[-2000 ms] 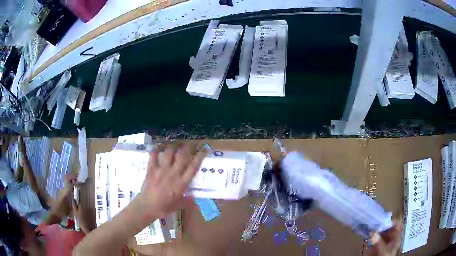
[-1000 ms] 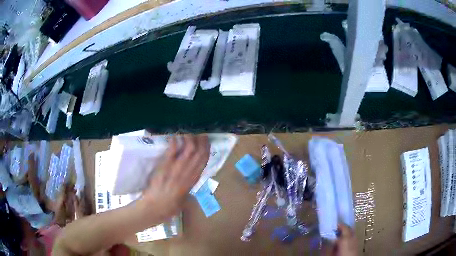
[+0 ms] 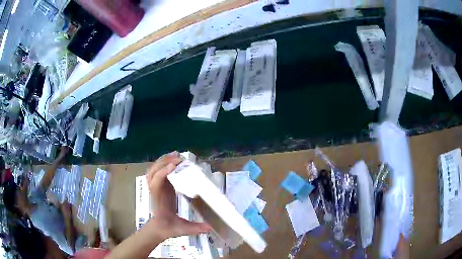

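Observation:
My left hand (image 3: 164, 197) grips a white retail carton (image 3: 223, 205), tilted with its near end down to the right, over other cartons on the bench. My right hand (image 3: 402, 249) is mostly cut off at the bottom right edge, its fingers on a long bluish-white wrapped piece (image 3: 396, 187) standing up past the belt edge. A similar white piece (image 3: 364, 200) lies beside glinting accessory bags (image 3: 332, 195) with dark coils among them. White leaflets (image 3: 303, 215) and light-blue cards (image 3: 297, 185) lie between the hands.
Cartons (image 3: 259, 78) and white pieces lie on the green belt (image 3: 314, 96) behind the bench. A white post (image 3: 399, 66) slants down at the right. Another carton (image 3: 450, 195) lies far right. Another person's arm (image 3: 50, 172) is at left.
My left hand has turned the carton up on a tilt; leaflets and cards show beside it. My right hand has moved right with one bluish-white piece. The camera view has shifted.

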